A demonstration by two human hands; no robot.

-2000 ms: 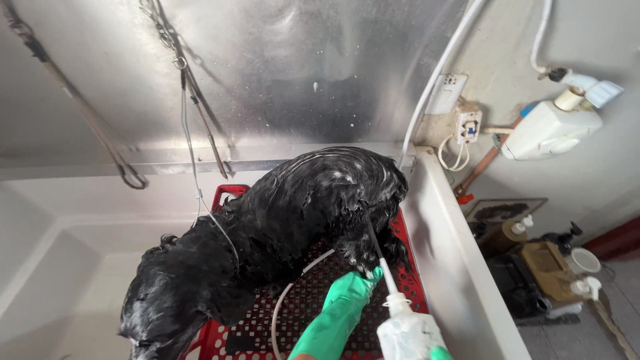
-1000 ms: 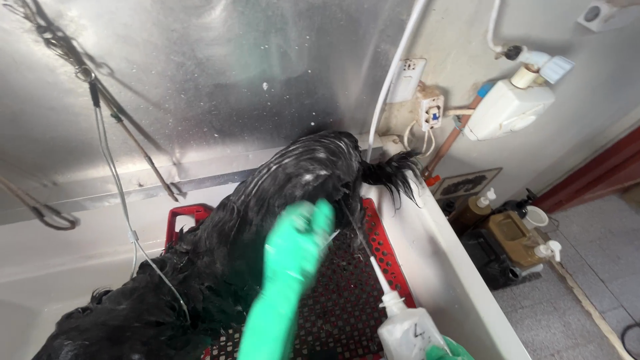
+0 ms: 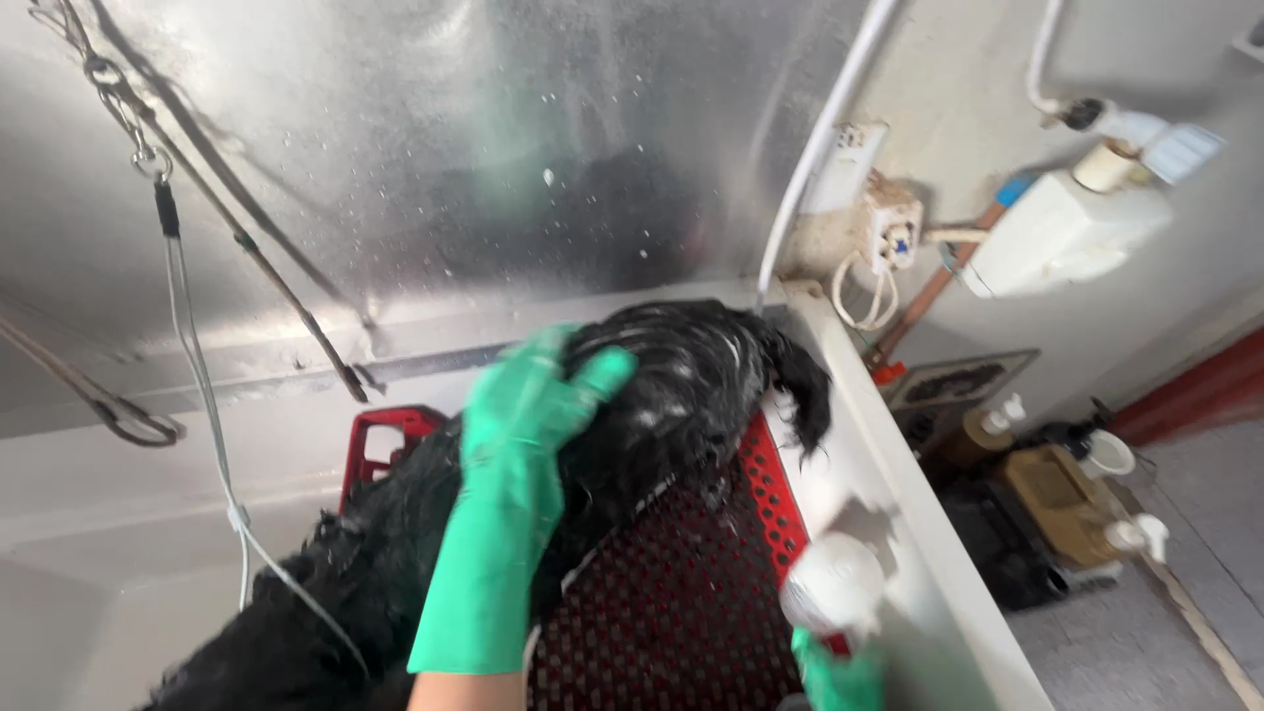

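Note:
A wet black dog (image 3: 671, 395) with soapy streaks on its coat stands on a red perforated plastic grate (image 3: 681, 602) in a white tub. My left hand (image 3: 533, 405), in a long green rubber glove, lies on the dog's back with thumb and fingers apart. At the lower right my right hand (image 3: 839, 671), also gloved in green, holds a white squeeze bottle (image 3: 834, 583), which is blurred. The bottle is over the right edge of the grate, near the tub wall. A thin cable loop (image 3: 212, 395) hangs down to the dog's front part; its head is out of view.
The tub's rim (image 3: 899, 464) runs along the right. A metal wall panel (image 3: 592, 148) stands behind, with hanging tethers (image 3: 247, 247) at left. A white hose (image 3: 825, 138) drops into the back corner. Outside the tub, brown jugs (image 3: 1062, 504) and dark containers stand on the floor.
My left hand, low beside the dog's hindquarters two seconds ago, has moved up and is now on its back. The bottle's long nozzle, seen earlier pointing at the dog, no longer shows.

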